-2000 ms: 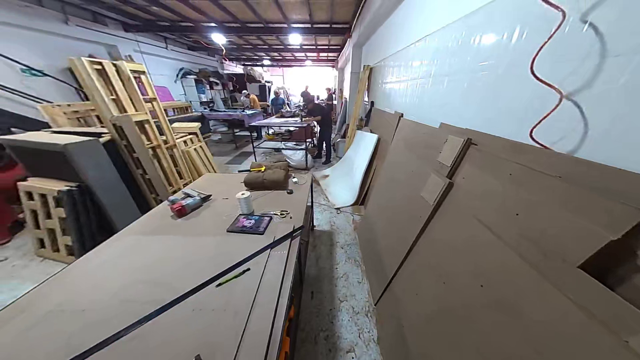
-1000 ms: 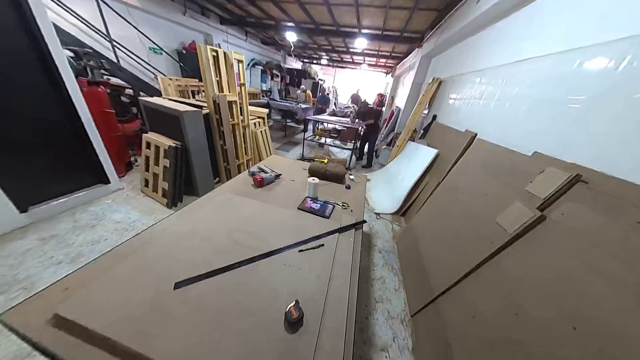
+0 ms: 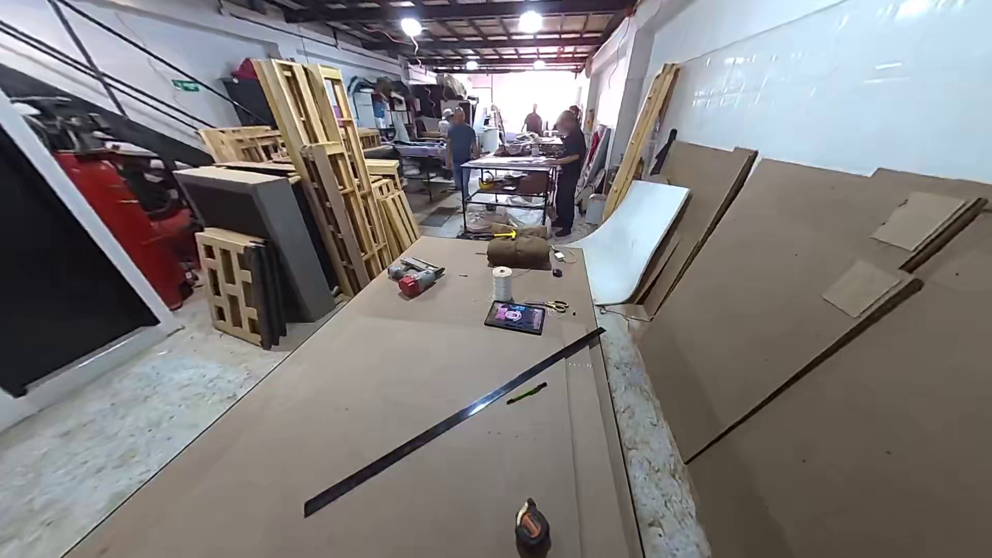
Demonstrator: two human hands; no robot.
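Neither of my hands shows in the head view. Brown sheets of board (image 3: 372, 372) cover the worktable. A long dark metal straightedge (image 3: 457, 418) lies diagonally across them, with a green and black pen or knife (image 3: 527, 393) just right of it. At the near edge of the view is a tape measure (image 3: 532, 530). Farther off lie a tablet (image 3: 514, 317) with a lit screen, a pair of scissors (image 3: 552, 305), an upright spool of white cord (image 3: 502, 284), a brown fabric roll (image 3: 518, 253) and a red and grey power tool (image 3: 419, 281).
Large brown boards (image 3: 759, 310) lean along the right wall, beside a curved white sheet (image 3: 639, 240). Wooden frames (image 3: 333, 170) and a grey foam-like block (image 3: 256, 232) stand at left. Several people are farther back, one (image 3: 572, 174) beside a metal-framed table (image 3: 508, 164).
The view has swung left and back from the first frame, bringing the tape measure and the red tank into sight. Nothing on the table has plainly moved since one second ago.
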